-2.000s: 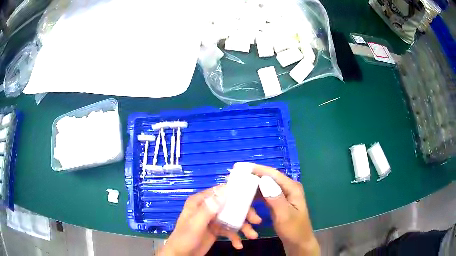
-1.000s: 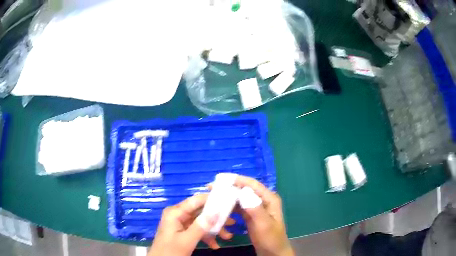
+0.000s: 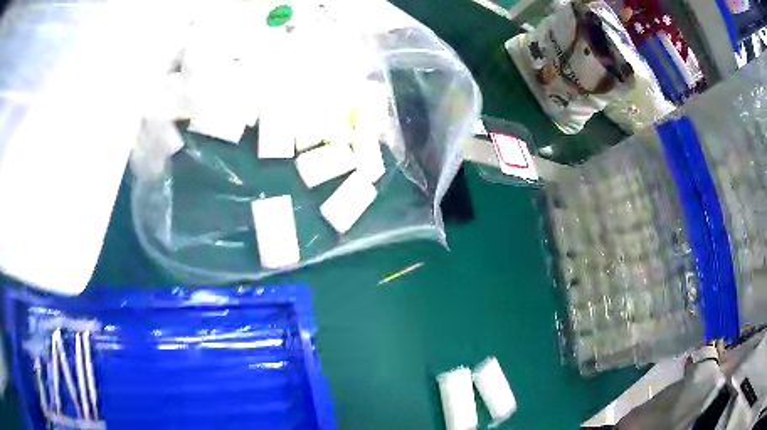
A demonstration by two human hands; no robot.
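Neither of my hands is in the picture. Nearest in front of me is the blue tray (image 3: 210,361), cut off by the lower edge, with white rod parts (image 3: 71,369) at its left end. Two wrapped units (image 3: 458,399), white blocks in clear film, lie side by side on the green table right of the tray; the left one reaches the lower edge. A large clear poly bag (image 3: 404,227) lies open behind the tray and holds several loose white blocks (image 3: 276,232).
A white sheet (image 3: 50,185) lies at the left. A thin yellowish stick (image 3: 400,273) lies near the bag. Behind are a labelled packet (image 3: 510,156), a dark flat object (image 3: 458,197) and a printed bag (image 3: 580,67). Stacked clear blister trays (image 3: 631,269) with a blue band stand right.
The view has swung right and up, so things sit further left and lower. My hands with the white block have left the picture, as has the clear tub. More of the blister trays shows.
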